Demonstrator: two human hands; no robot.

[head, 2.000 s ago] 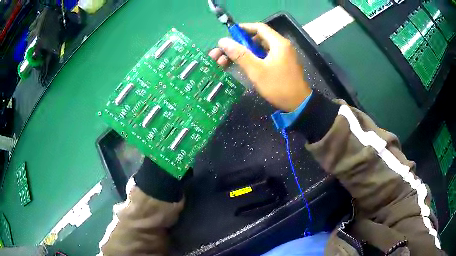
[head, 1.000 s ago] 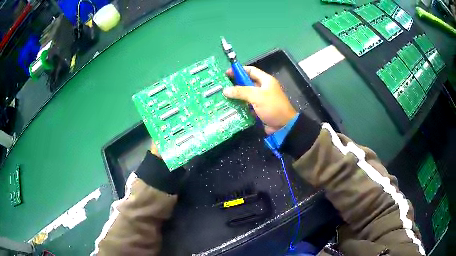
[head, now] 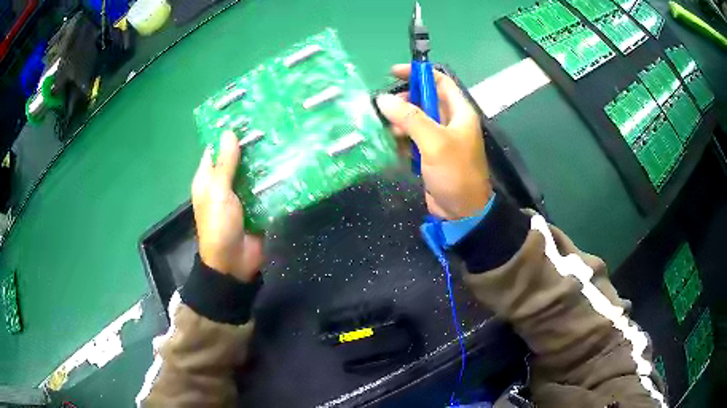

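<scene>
The green PCB panel (head: 295, 131), with several pale bar-shaped parts, is held tilted above the black tray (head: 319, 279) and is slightly blurred. My left hand (head: 219, 207) grips its left edge, thumb on the face. My right hand (head: 450, 147) is shut around the blue handles of the diagonal cutters (head: 425, 92); their silver jaws point up, away from the panel. My right thumb is near the panel's right edge; I cannot tell if it touches. A blue wrist strap (head: 462, 227) with a thin blue cord is on my right wrist.
Bright specks and a black block with a yellow label (head: 355, 335) lie in the tray. A dark sheet (head: 562, 96) at the right holds several green panels (head: 654, 143). More panels lie at the lower right. A small green board (head: 10, 303) lies at far left. A yellowish-white round pot (head: 149, 14) stands at upper left.
The panel has turned, and my left hand now shows on its left edge instead of being mostly hidden beneath. My right hand and cutters have moved right, jaws now upright.
</scene>
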